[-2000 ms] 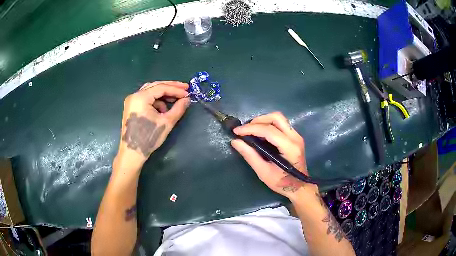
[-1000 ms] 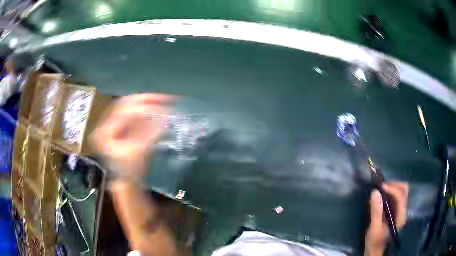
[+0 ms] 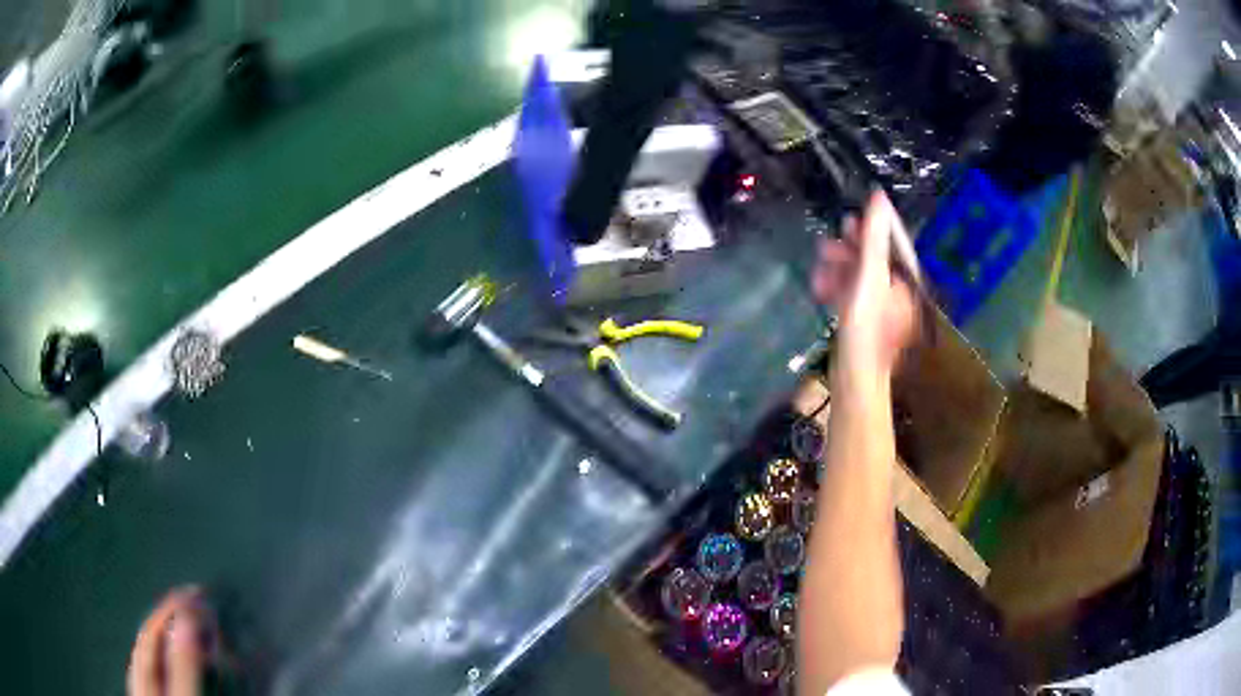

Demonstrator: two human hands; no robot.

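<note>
My right hand (image 3: 878, 292) is stretched out past the bench's right edge, over the cardboard box side. It is blurred, and I cannot tell whether it holds anything. My left hand (image 3: 170, 646) is at the lower left over the green mat, small, blurred and cut off by the bottom edge. A dark patch lies beside its fingers, too unclear to name. The hammer (image 3: 544, 388) lies on the mat with yellow-handled pliers (image 3: 633, 360) beside it. The small screwdriver (image 3: 334, 356) lies further left. The blue circuit board and the soldering iron are not visible.
A blue-and-white box (image 3: 660, 204) stands at the mat's far right end, with a thick black object before it. Screws (image 3: 197, 360) and a clear cup (image 3: 143, 435) are at the left. Shiny rings (image 3: 721, 555) fill a tray below the bench edge. An open carton (image 3: 1075, 503) is right.
The view swung left, then far right. My left hand has left the blue board. My right hand, earlier holding the soldering iron at the board, is now stretched out to the right.
</note>
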